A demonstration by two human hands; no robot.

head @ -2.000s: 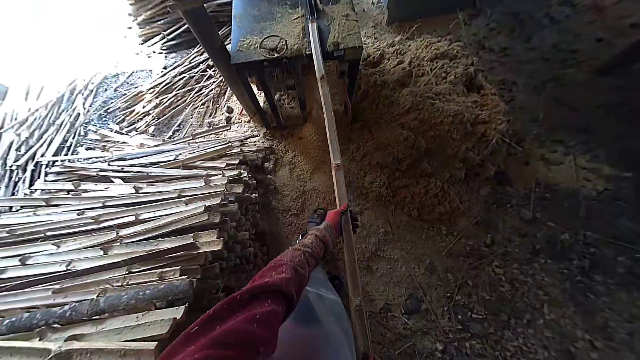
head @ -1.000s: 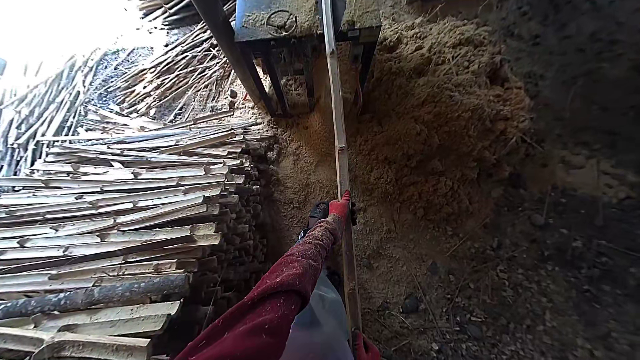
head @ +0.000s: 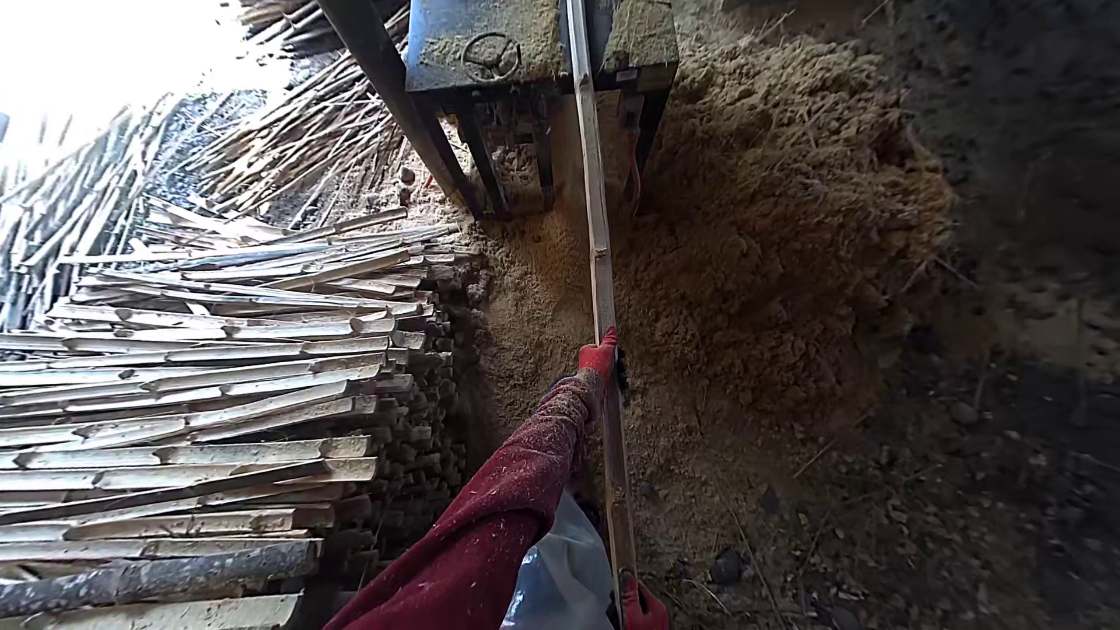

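A long split bamboo strip (head: 600,254) runs from the slot of a sawdust-covered metal machine (head: 542,48) down to the bottom of the view. My left hand (head: 600,363), in a red glove with a dark palm, is closed around the strip about midway along its visible length. Lower down, my right hand (head: 643,605), in a red glove too, grips the strip near the bottom edge; part of it is cut off by the frame. The far end of the strip lies on the machine between its two top plates. A dusty maroon sleeve covers my left arm.
A tall stack of split bamboo (head: 219,394) stands at the left, with looser piles of strips (head: 306,131) behind it. A slanted metal post (head: 398,105) stands beside the machine's handwheel (head: 491,58). A sawdust heap (head: 770,236) spreads to the right. Stones lie on the ground.
My right hand has come into view at the bottom edge, on the strip. My left hand remains on the strip. The view has shifted slightly.
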